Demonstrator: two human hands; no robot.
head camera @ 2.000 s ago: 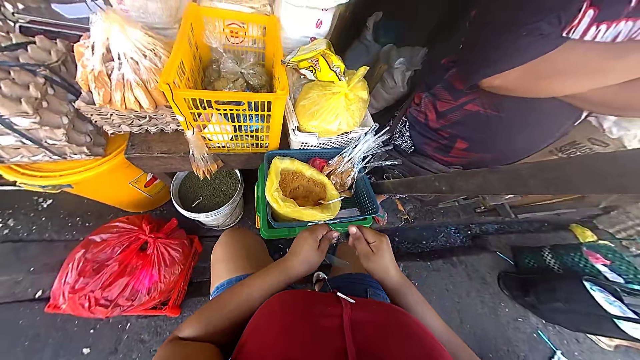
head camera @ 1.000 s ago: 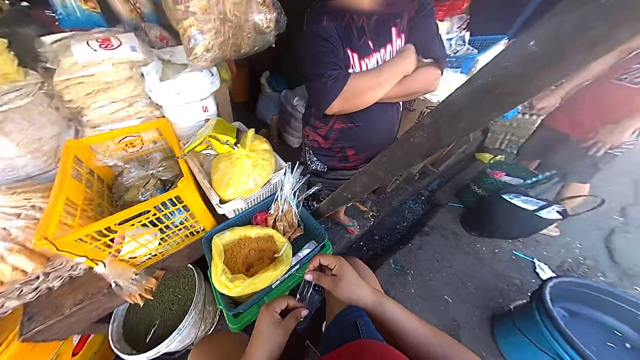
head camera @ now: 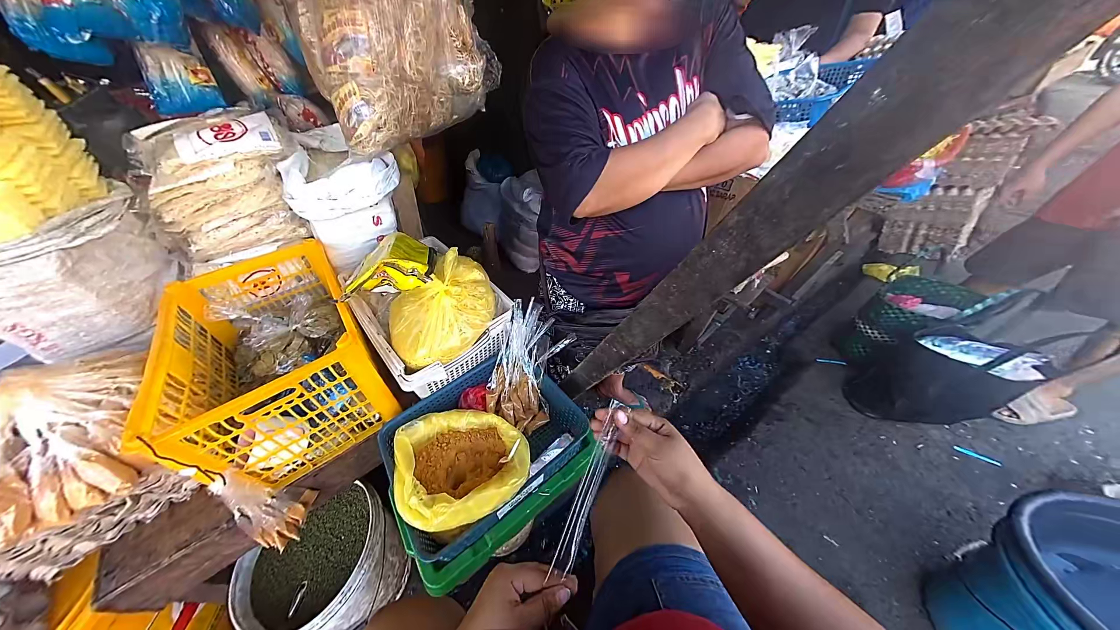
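Note:
A narrow clear plastic bag [head camera: 584, 499] is stretched between my two hands over my lap. My left hand [head camera: 518, 597] pinches its lower end, near the bottom edge of the view. The upper end is pinched by my right hand [head camera: 646, 451], higher and to the right. Left of the bag, a yellow plastic bag of orange-brown powder [head camera: 459, 464] stands open in a dark blue basket [head camera: 525, 499], on a green crate [head camera: 455, 573]. Small filled clear bags [head camera: 518, 398] stand upright behind the powder.
A yellow crate [head camera: 262, 446], a white basket [head camera: 437, 376] and a pail of dark green grains [head camera: 311, 560] are at left. A dark beam [head camera: 814, 149] slants across, with a person with folded arms [head camera: 621, 166] behind it. A blue tub [head camera: 1024, 560] stands lower right.
My hands have moved apart, and the clear bag now shows stretched between them. The view has turned to the right since the earliest frame.

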